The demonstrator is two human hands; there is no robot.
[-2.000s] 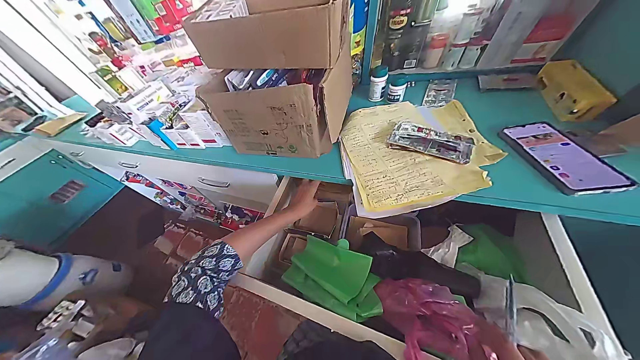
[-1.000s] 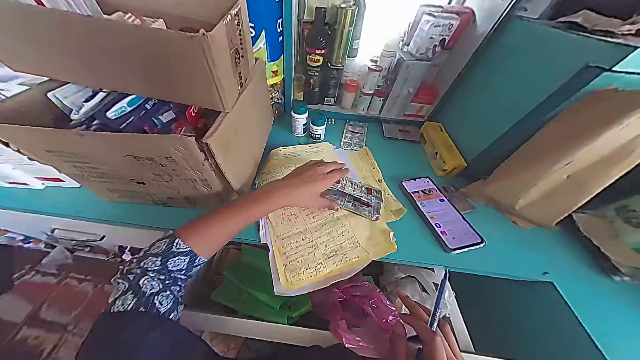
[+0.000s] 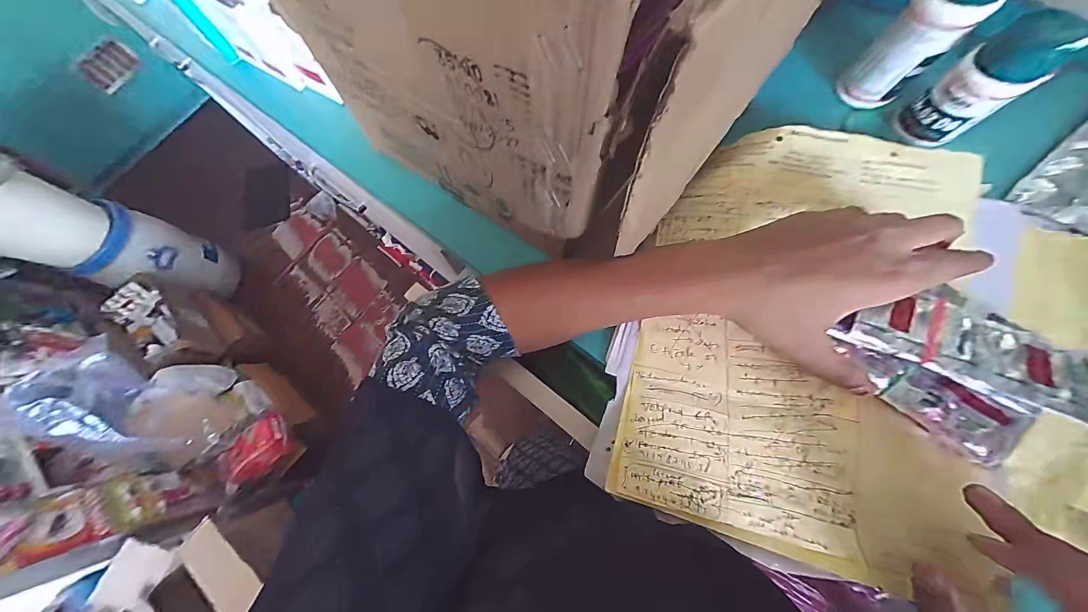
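My left hand reaches across yellowed handwritten sheets on the teal counter. Its thumb touches the left end of foil blister packs, and its fingers stretch out above them; whether it grips them is hidden. At the lower right corner my right hand is partly cut off by the frame, with its fingers apart over the paper's edge. A light blue patch shows beside it, too unclear to name. Above the papers stand two small white bottles with dark green caps.
A large cardboard box stands on the counter, left of the papers. Below is an open drawer with green material. Boxes and plastic packets lie low at the left, near a white cylinder with a blue band.
My left hand was in the drawer two seconds ago, then came up onto the papers beside the blister packs. A pen seen in my right hand one second ago is not plainly visible now. The view has swung left and closer.
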